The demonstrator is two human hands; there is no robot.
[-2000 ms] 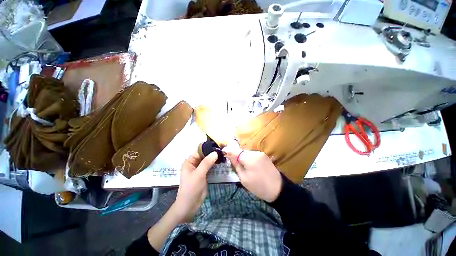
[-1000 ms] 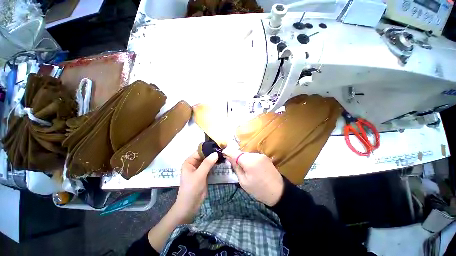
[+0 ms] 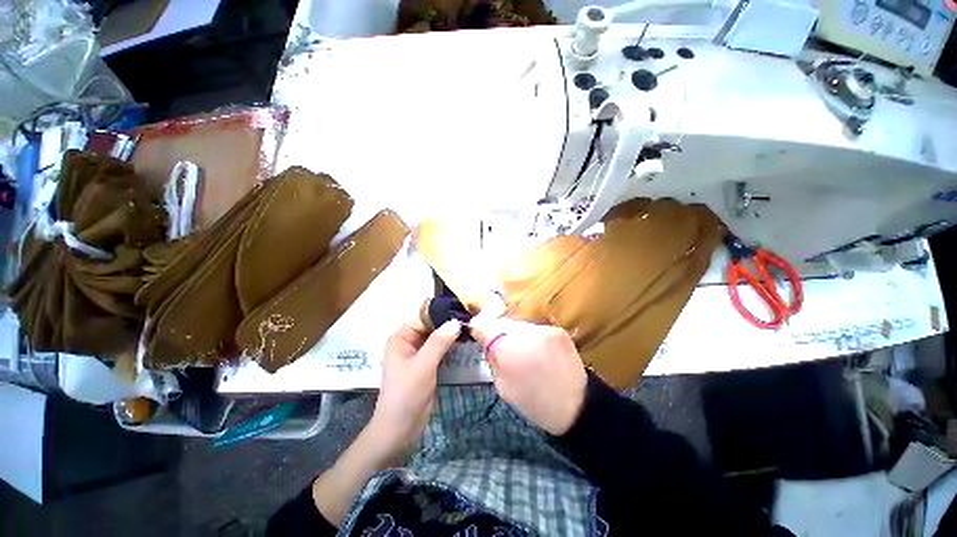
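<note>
A brown panel (image 3: pixel 445 252) lies under the bright lamp glow, its near end folded to show a navy-black face (image 3: pixel 446 313). My left hand (image 3: pixel 411 367) pinches this folded end between thumb and fingers. My right hand (image 3: pixel 530 362), with a red-pink band on a finger, touches the same end from the right; its fingertips are close together, and whether they hold a small tool is unclear in the glare. A fan of brown panels (image 3: pixel 630 283) lies just right of my hands. More brown panels (image 3: pixel 289 231) lie to the left, with loose thread tails on one.
The white sewing machine (image 3: pixel 756 147) stands at right, with red-handled scissors (image 3: pixel 766 288) beside it. A tied brown bundle (image 3: pixel 89 246) lies at far left near a white strip (image 3: pixel 182 197) on a reddish-brown board (image 3: pixel 215 157). A side tray (image 3: pixel 304 420) is below the table's left edge.
My right hand has shifted slightly left and turned a little at the folded end. My left hand keeps its pinch. The view has shifted slightly.
</note>
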